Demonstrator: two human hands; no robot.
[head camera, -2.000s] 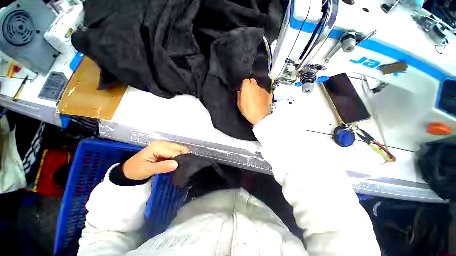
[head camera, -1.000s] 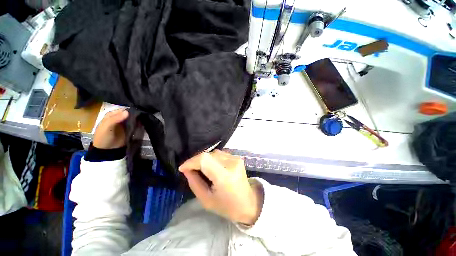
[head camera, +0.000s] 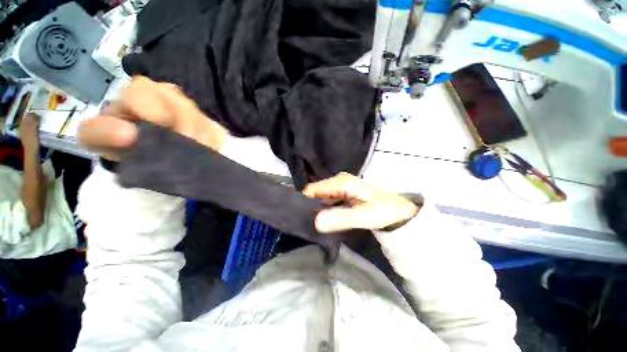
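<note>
A dark grey band (head camera: 216, 180) is stretched between my two hands, over the table's front edge and my lap. My left hand (head camera: 148, 117), blurred, grips its left end. My right hand (head camera: 357, 206) pinches its right end between thumb and fingers, beside the lower edge of the black garment body (head camera: 254, 62). The garment body lies heaped on the table left of the needle area, its right edge close to the sewing machine (head camera: 509, 45). The presser foot and needle cannot be made out clearly.
Right of the needle area lie a smartphone (head camera: 487, 103), a blue round item (head camera: 485, 163) and snips (head camera: 536, 175). A grey machine part with a round grille (head camera: 62, 48) stands at the left. Another person's arm (head camera: 31, 168) shows at far left. A blue crate (head camera: 251, 247) is below the table.
My left hand has risen and moved left, drawing the band out taut. My right hand has moved right and slightly up, from the garment's lower edge to the band's end.
</note>
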